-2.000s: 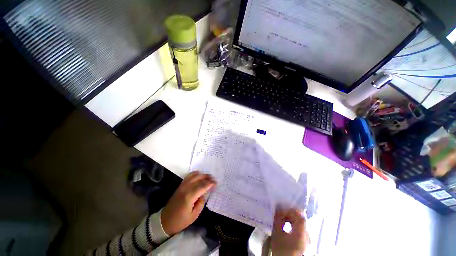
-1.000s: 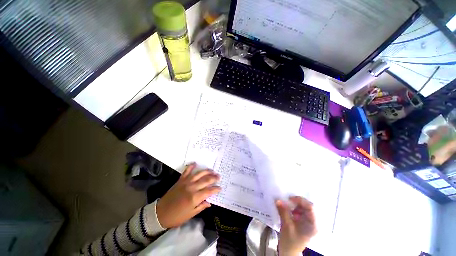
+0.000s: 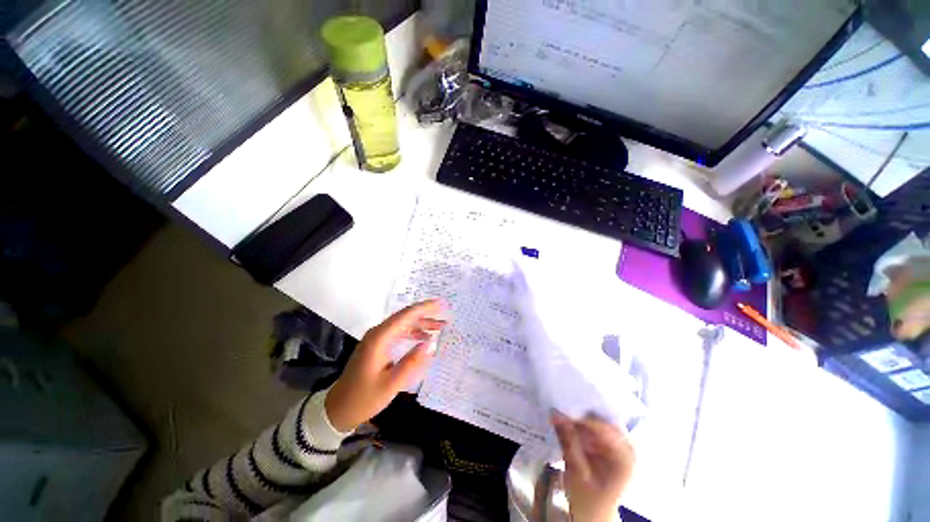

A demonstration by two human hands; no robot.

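A printed sheet (image 3: 474, 336) with a small dark blot lies on the white desk in front of me. My left hand (image 3: 382, 365) is over its lower left edge, with the fingers spread and slightly raised. My right hand (image 3: 595, 459) pinches the lower edge of a lifted sheet (image 3: 576, 367), which is curled and tilted over the right part of the printed page. The lifted sheet is overexposed, so its outline partly blends into the desk.
A black keyboard (image 3: 561, 189) and monitor (image 3: 663, 61) stand behind the papers. A phone (image 3: 293, 238) and green-lidded bottle (image 3: 364, 97) are at left. A mouse (image 3: 703, 273), blue stapler-like object (image 3: 750, 253) and orange-red pen (image 3: 767, 324) are at right.
My left fingers have lifted off the page and moved slightly up. The sheet in my right hand is raised and curled more than a second ago. The camera view has shifted slightly.
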